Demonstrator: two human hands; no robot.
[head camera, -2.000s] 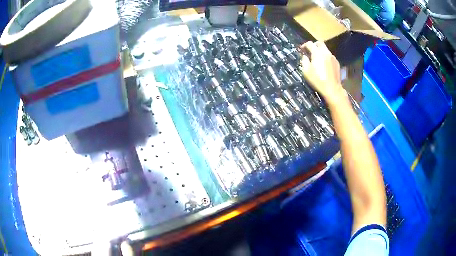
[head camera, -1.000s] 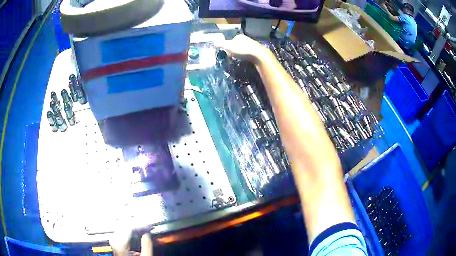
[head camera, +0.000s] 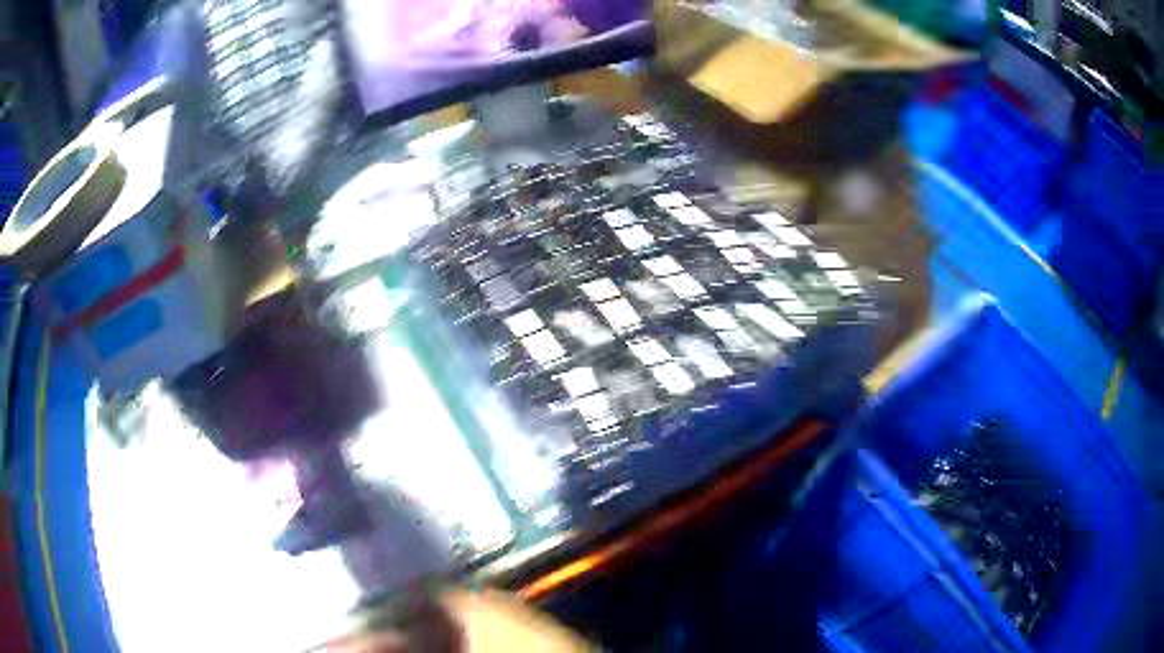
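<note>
The frame is strongly blurred. Blurred skin of a hand or hands (head camera: 504, 623) is cut off by the bottom edge, at the bench's front rim. I cannot tell left from right, nor whether anything is held. Silver cylindrical parts (head camera: 613, 306) lie in rows on the plastic-lined tray, right of the green strip (head camera: 440, 370). The bright work plate (head camera: 217, 549) is at the left, with the dark fixture area (head camera: 326, 510) on it under the dark head (head camera: 275, 383). Any part in the fixture is too blurred to tell.
A white carton (head camera: 121, 300) with a tape roll (head camera: 64, 191) stands at left. A lit monitor (head camera: 498, 45) and an open brown carton (head camera: 753, 77) are behind the tray. Blue bins stand at right, the nearest bin (head camera: 906, 510) holding dark parts (head camera: 996, 510).
The right arm that reached over the tray is no longer there. The camera view has shifted, showing more of the monitor. Blurred skin now shows at bottom centre.
</note>
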